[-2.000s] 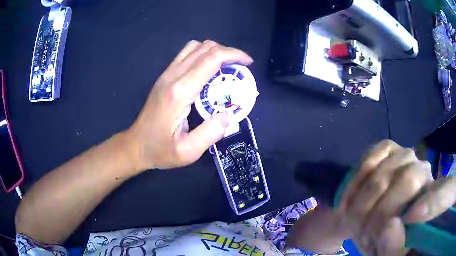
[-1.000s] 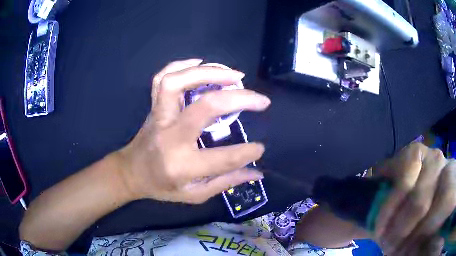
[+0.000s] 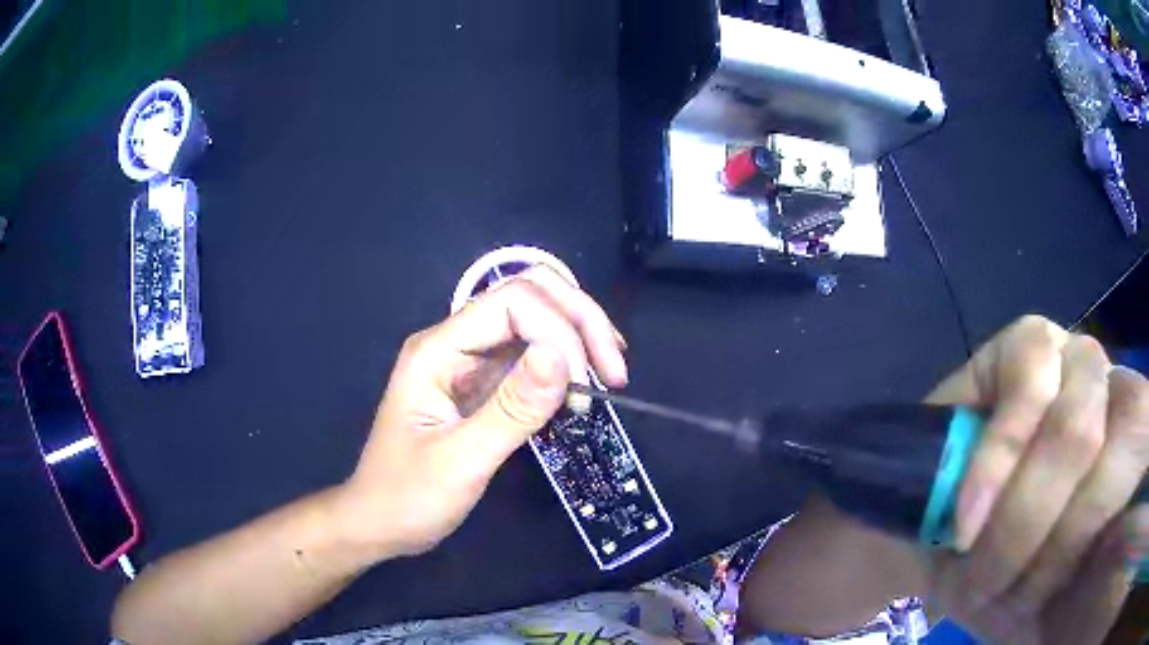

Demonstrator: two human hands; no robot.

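Observation:
A white device body with a round head and a handle framing a dark circuit board point(image 3: 599, 485) lies on the black mat in front of me. My left hand point(image 3: 485, 403) covers most of its round head, thumb and fingers pinched together near the joint. My right hand point(image 3: 1040, 473) holds an electric screwdriver point(image 3: 869, 460), dark-nosed with a teal band. Its long bit points left and its tip reaches my left fingertips near the joint. Whether a screw sits at the tip is hidden.
A black-and-white screw feeder point(image 3: 806, 95) with a red part stands at the back right. Another device point(image 3: 165, 277) lies at the left, above a smartphone point(image 3: 78, 441) in a pink-red case. More units point(image 3: 1103, 164) lie at the far right.
The screwdriver has moved left, its bit now at the device's joint. My left fingers have drawn together from a spread over the device. The whole view has shifted.

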